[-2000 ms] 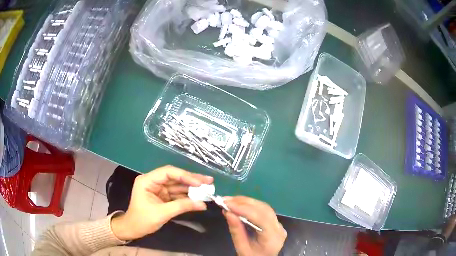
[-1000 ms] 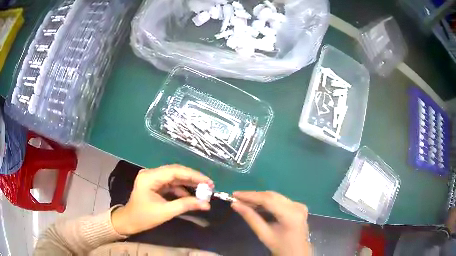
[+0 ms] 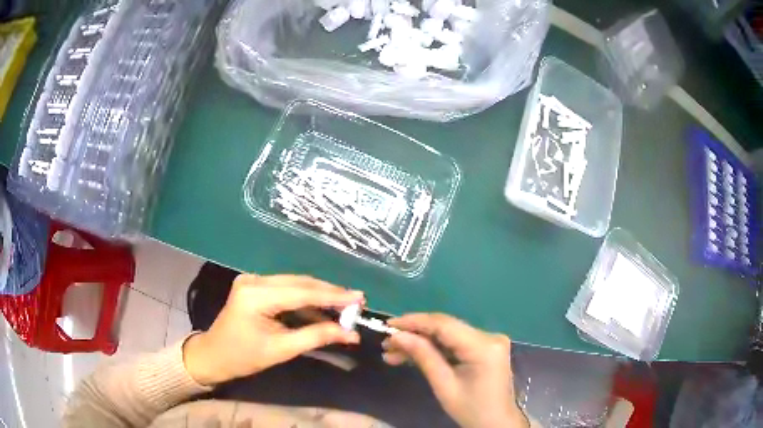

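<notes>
My left hand holds a white plastic cap between thumb and fingers, above my lap at the bench edge. My right hand pinches a slim part that projects from the cap toward the right fingertips. The far end of this part is hidden by the right fingers. A clear parts tray with a loose pile of slim rods lies just beyond the hands. A translucent parts box with white sleeves stands to its right.
A plastic bag of white caps lies at the back. Stacked blister trays stand left, a yellow bin far left. A small clear box, an empty clear container and a blue tray are right. Red stools stand below.
The right hand has moved right and its fingers have shifted along the slim part. The cap has turned in the left fingers. The bench contents appear slightly higher in the view.
</notes>
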